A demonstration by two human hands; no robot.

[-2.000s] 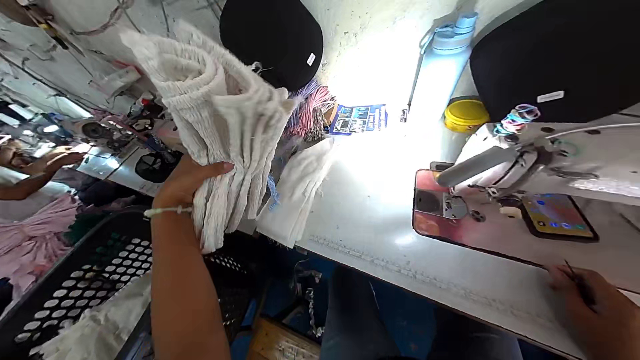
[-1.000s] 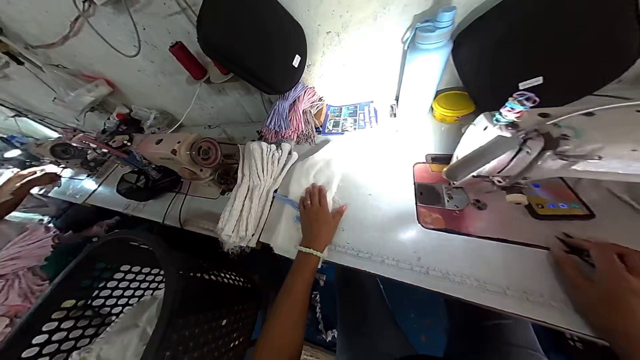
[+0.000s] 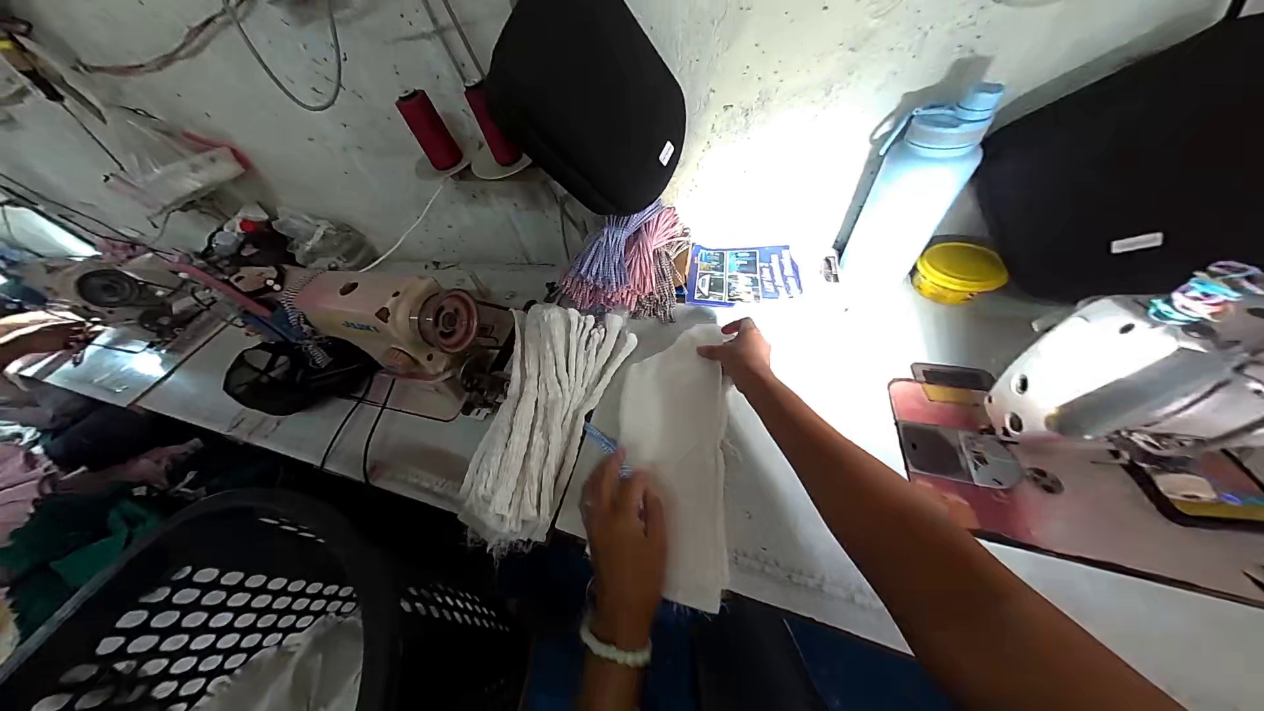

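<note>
A white cloth piece [image 3: 681,444] with frayed edges lies lengthwise on the worktable. My right hand [image 3: 743,355] reaches across and touches the far right corner of this cloth with thumb and fingers. My left hand [image 3: 624,513], with a pale beaded bracelet at the wrist, is blurred over the cloth's left edge; whether it grips anything cannot be told. Just beyond its fingertips a blue strip [image 3: 598,437] shows at the cloth's edge. Left of the cloth lies a thick bundle of folded white fabric [image 3: 541,425], its near end hanging at the table edge.
Sewing machines stand left [image 3: 385,321] and right [image 3: 1136,375]. Behind the cloth are bundled pink and purple cords [image 3: 627,262] and a printed blue card [image 3: 743,275]. A blue bottle [image 3: 913,197] and yellow tub [image 3: 958,272] stand farther right. A black perforated basket [image 3: 227,592] is at lower left.
The fabric bundle, held up by my left hand two seconds ago, now lies on the table. My right hand has moved from the right machine to the cloth's far corner.
</note>
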